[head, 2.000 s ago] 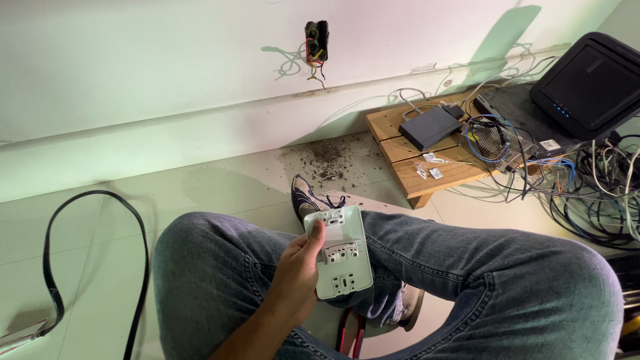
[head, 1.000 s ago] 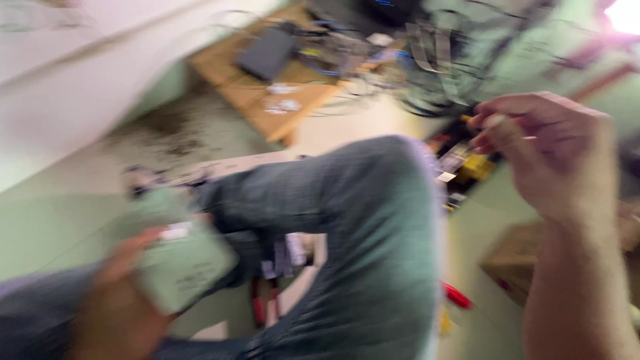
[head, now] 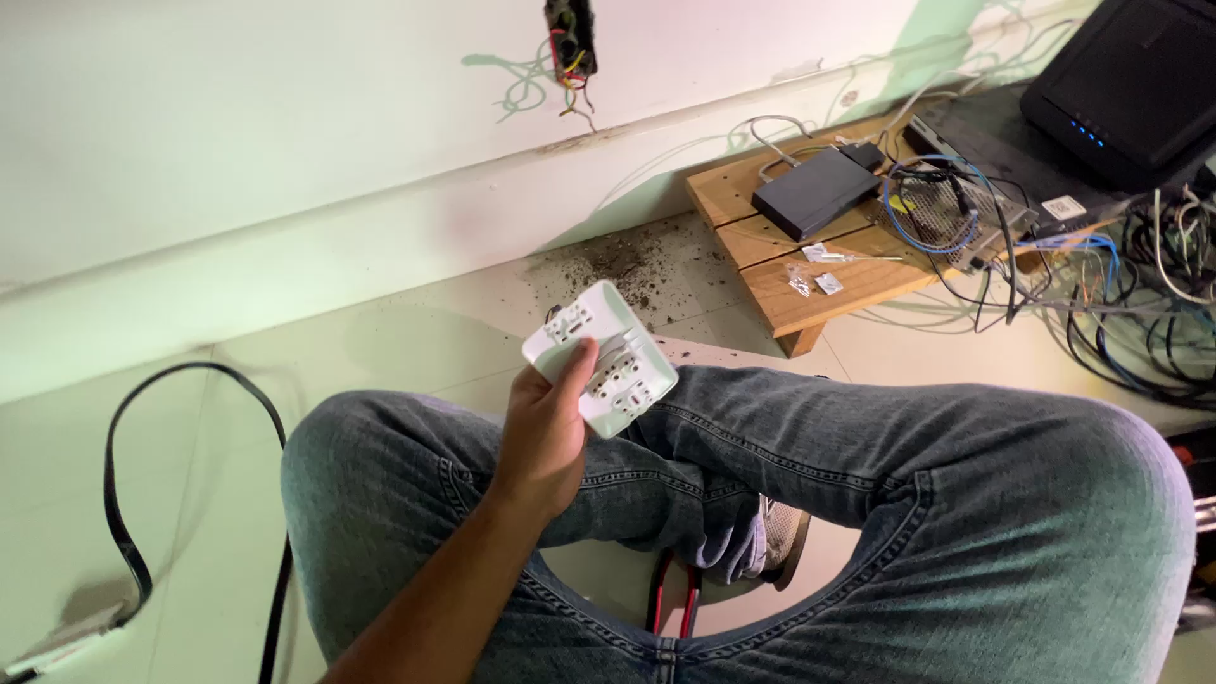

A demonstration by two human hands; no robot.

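My left hand (head: pixel 551 423) grips a white plastic wall-socket faceplate (head: pixel 616 328) by its lower left edge, with the thumb on top. The plate is tilted above my crossed legs, and the side with moulded fittings and small holes faces up. My right hand is out of view. In the wall above, an open electrical box recess (head: pixel 571 43) has red, yellow and green wires (head: pixel 573 81) hanging out of it.
A low wooden slatted table (head: pixel 807 294) carries a black box (head: pixel 815 192), a metal power supply, small packets and a black router (head: pixel 1130 85). Tangled cables lie at right. Dirt (head: pixel 627 266) lies by the wall. Red-handled pliers (head: pixel 674 594) are between my legs; a black cable (head: pixel 112 475) curves at left.
My right hand, raised at the right one second ago, is out of view. The view has swung back left. The faceplate stays in my left hand, tilted differently from two seconds ago.
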